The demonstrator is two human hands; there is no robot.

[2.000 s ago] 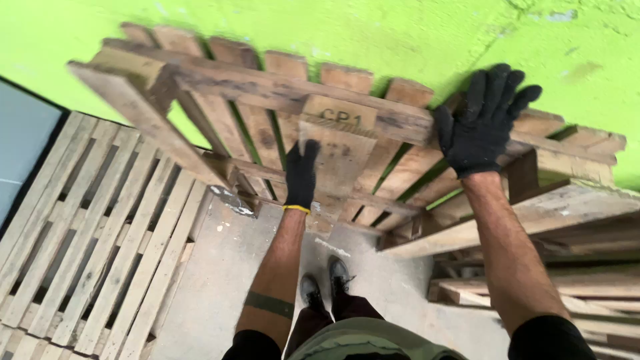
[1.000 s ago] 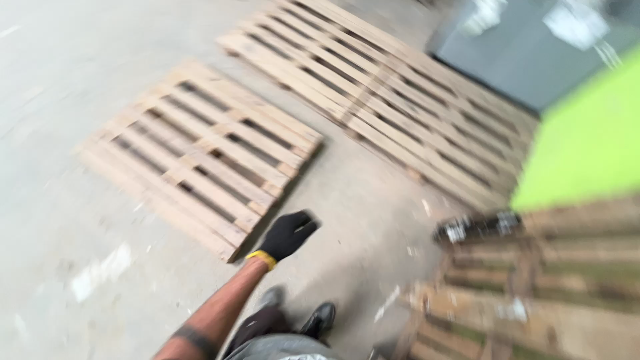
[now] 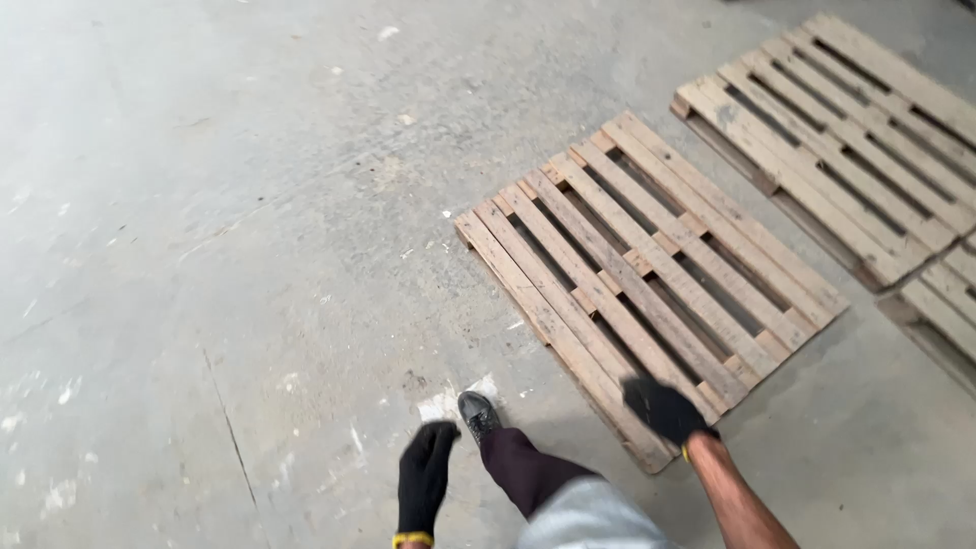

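My left hand (image 3: 427,476), in a black work glove with a yellow cuff, hangs over the concrete floor beside my shoe, its fingers loosely curled around nothing. At the lower middle right, my right hand (image 3: 667,408), gloved the same way and somewhat blurred, hovers over the near corner of a wooden pallet (image 3: 610,282) that lies flat on the floor. Nothing shows in it, and blur hides how its fingers are set. Whether it touches the slats cannot be told.
Another wooden pallet (image 3: 793,152) lies flat at the upper right, with the corner of a further pallet (image 3: 942,305) below it. The concrete floor (image 3: 229,191) bears white marks and scuffs. My shoe (image 3: 479,415) is just left of the nearest pallet's lower edge.
Two seconds ago both hands were at an upright pallet against the green wall; now both are away from it. The view has swung far round to the floor pallets.
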